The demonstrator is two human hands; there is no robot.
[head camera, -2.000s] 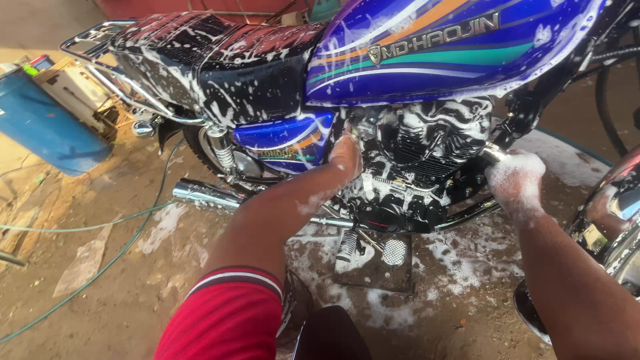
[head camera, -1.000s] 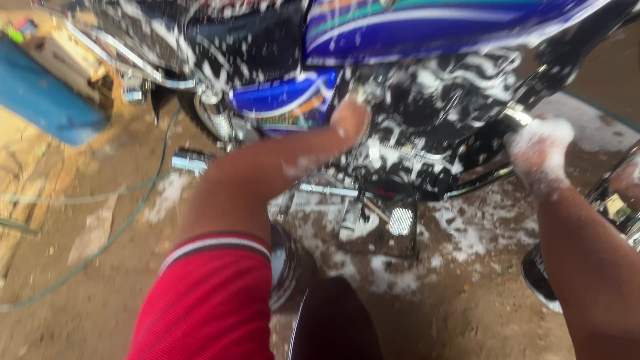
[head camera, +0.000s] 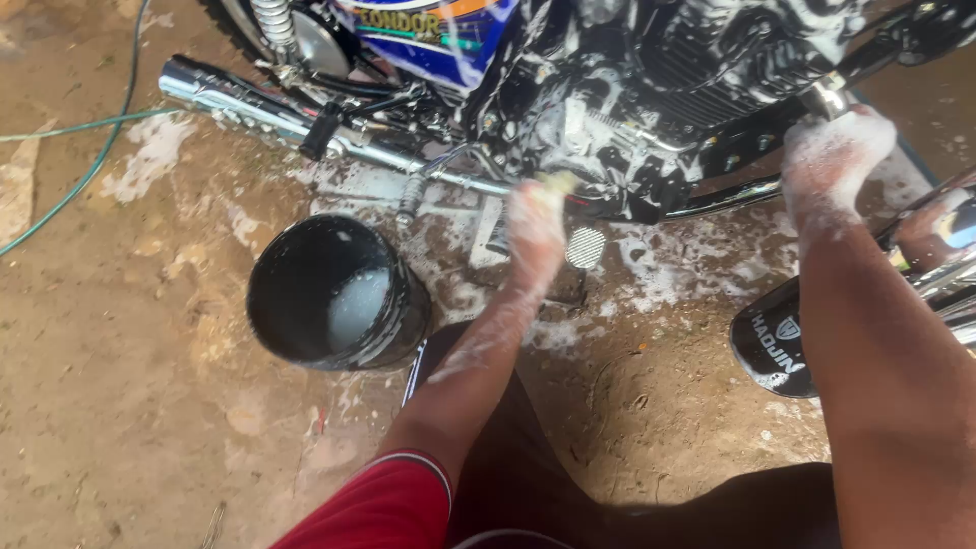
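Note:
The motorcycle's engine [head camera: 686, 84] is streaked with white foam. Low in front of it, my left hand [head camera: 535, 229] holds a pale yellow sponge or cloth [head camera: 560, 187], blurred, beside the lower engine and the silver foot lever. Foam covers my right hand [head camera: 835, 164], closed around a chrome pipe [head camera: 827, 95] at the front of the engine. Left of my left forearm, a black bucket [head camera: 267, 286] stands on the ground with whitish soapy water inside. The blue side panel [head camera: 427, 38] and chrome exhaust [head camera: 229, 99] carry suds too.
A green hose [head camera: 88, 179] lies on the wet dirt at the left. Near my right forearm are a black fender [head camera: 770, 343] bearing a maker's name and chrome parts [head camera: 942, 236] of another vehicle. The ridged foot pedal [head camera: 585, 248] sticks out beside my left hand.
My left hand has moved down from the engine's rear side to its lower edge. My right hand stays at the chrome pipe. The view has tilted down, bringing the bucket into sight.

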